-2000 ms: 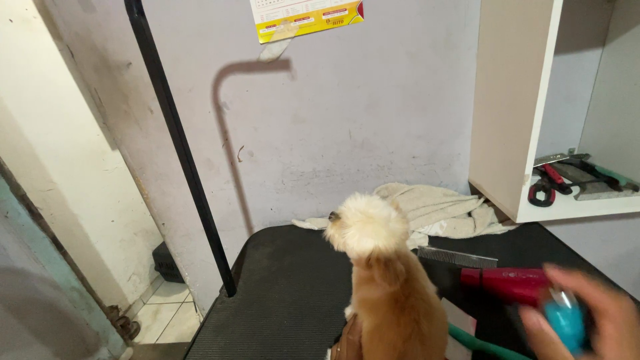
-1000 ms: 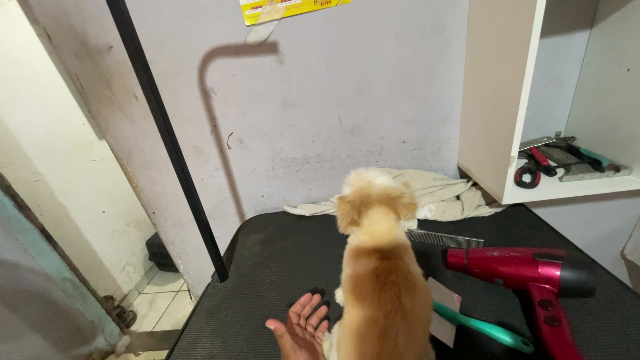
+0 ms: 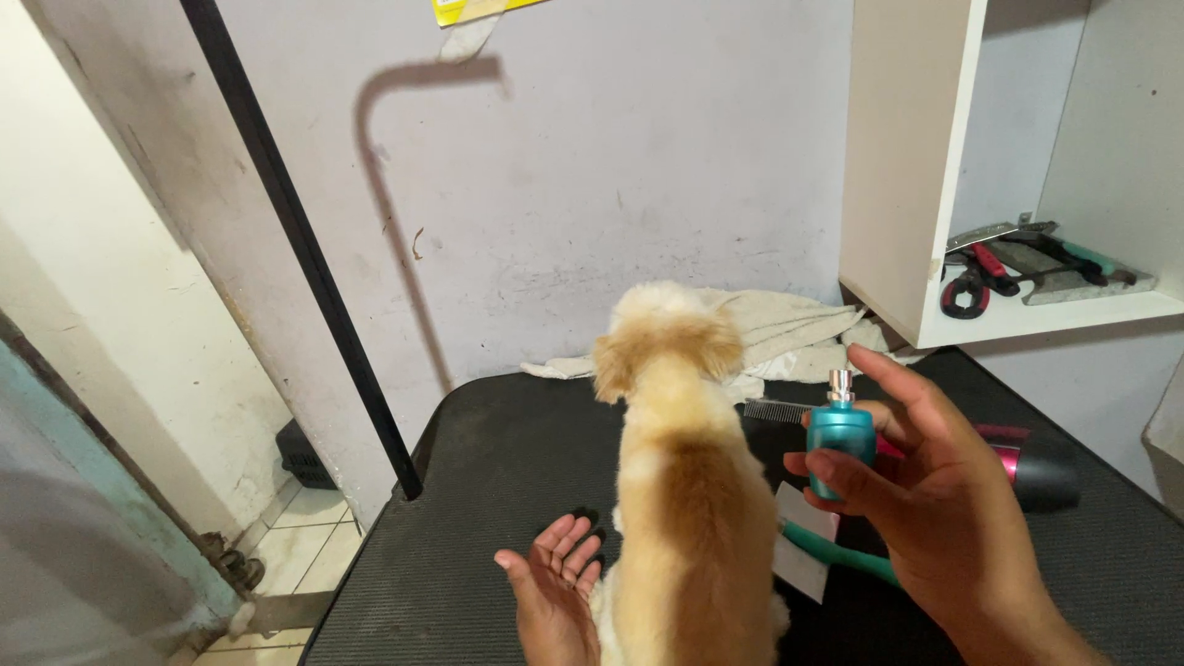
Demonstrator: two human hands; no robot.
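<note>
A small cream and tan dog (image 3: 689,490) sits on a black ribbed grooming table (image 3: 499,462), its back to me and its head toward the wall. My left hand (image 3: 560,592) lies low at the dog's left side, palm up with fingers apart and nothing in it. In my right hand (image 3: 925,481) is a small teal spray bottle (image 3: 840,435) with a silver nozzle, upright to the right of the dog, the index finger raised off the nozzle. Behind that hand a red and black hair dryer (image 3: 1041,467) is partly hidden.
A metal comb (image 3: 775,411), a green-handled tool (image 3: 837,553) and a pale card (image 3: 803,564) lie right of the dog. A cream towel (image 3: 795,324) is bunched by the wall. A black post (image 3: 305,240) rises at left. The white shelf (image 3: 1045,324) at right holds several grooming tools.
My right hand, out of view one second ago, is back in view with the teal bottle. The dog's head, turned left two seconds ago, faces the wall. The hair dryer has been laid on the table.
</note>
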